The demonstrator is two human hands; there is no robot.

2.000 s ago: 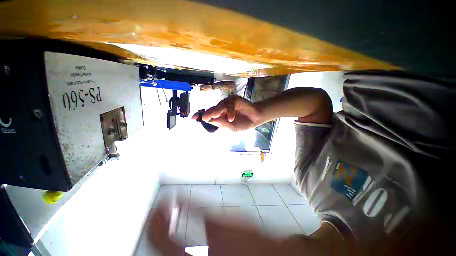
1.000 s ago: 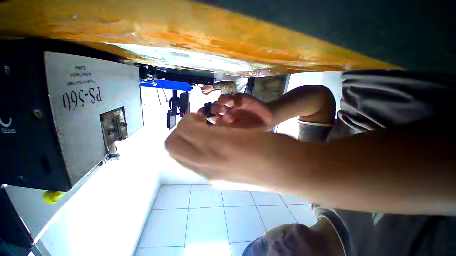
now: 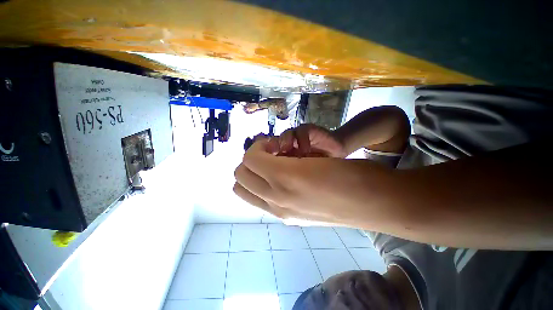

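Observation:
A small black part (image 3: 248,143) shows at the joined fingertips, mostly hidden by fingers. My left hand (image 3: 309,139), the farther one, is curled around it. My right hand (image 3: 285,181), nearer the camera, reaches across in front with its fingers bent and its fingertips against the part and the left fingers. Whether the right fingers grip anything is hidden. Both hands are bare and raised off the bench. The picture is upside down.
A feeder box marked PS-560 (image 3: 100,145) stands at left, with a metal bracket (image 3: 139,154). The yellow-orange bench top (image 3: 242,36) runs along the top. A blue strip (image 3: 200,102), a black jointed fixture (image 3: 216,133) and another person's hand (image 3: 261,106) are behind.
My right hand came up from the blurred lower area to meet the left, then shifted slightly right. My left hand has moved slightly right and is now more covered.

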